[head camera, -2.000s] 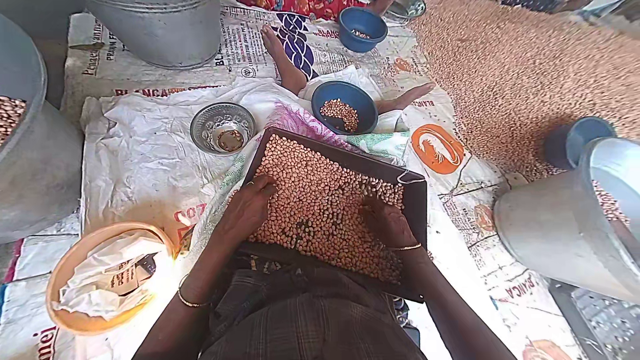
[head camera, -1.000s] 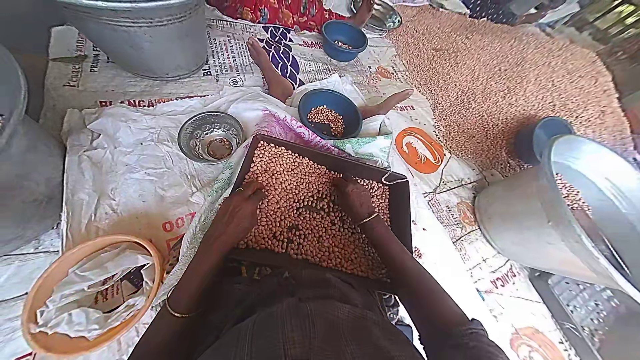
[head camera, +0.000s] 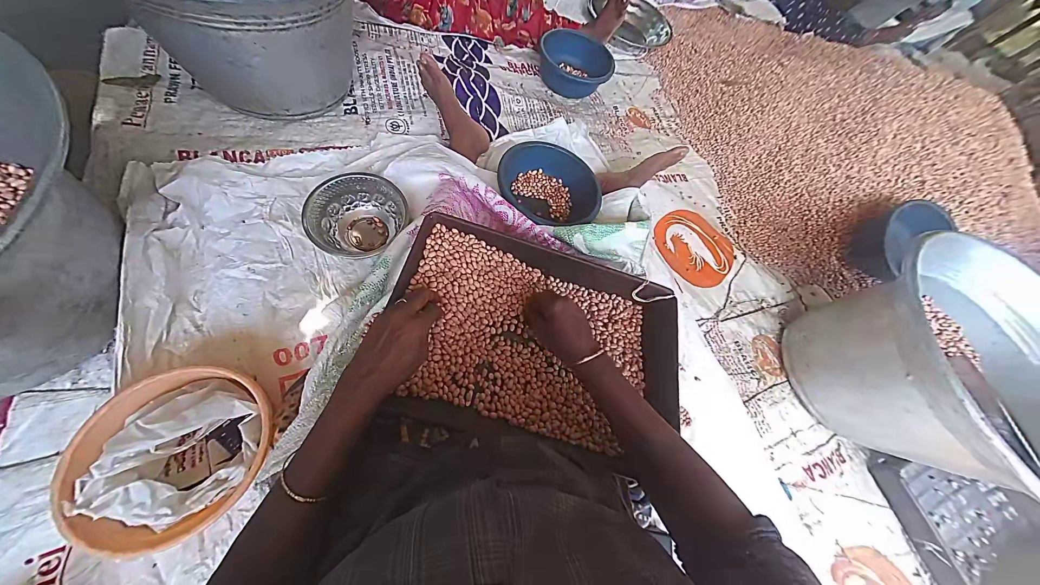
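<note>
A dark rectangular tray (head camera: 662, 357) lies on my lap, spread with small pinkish-tan nuts or seeds (head camera: 487, 284) that look like shelled peanuts. Over the tray's left part, my left hand (head camera: 398, 341) rests on them with its fingers curled; whether it holds any cannot be told. My right hand (head camera: 561, 325) is near the tray's middle, fingers bent down among the nuts, their tips hidden. Dark gaps show the tray bottom between the hands. Just beyond the tray are a blue plastic bowl (head camera: 549, 154) with some nuts and a patterned metal bowl (head camera: 355, 213) with a little in it.
An orange basin (head camera: 77, 463) with white plastic stands at the lower left. Large metal tubs (head camera: 845, 357) flank me, and a metal bucket (head camera: 244, 57) stands ahead. A nut heap (head camera: 821, 138) covers the upper right. A person's feet (head camera: 459, 114), another blue bowl (head camera: 575, 61) and printed sacks (head camera: 219, 268) lie ahead.
My right hand has moved from the tray's right part toward its middle. The left hand stays over the left part. The view has shifted somewhat.
</note>
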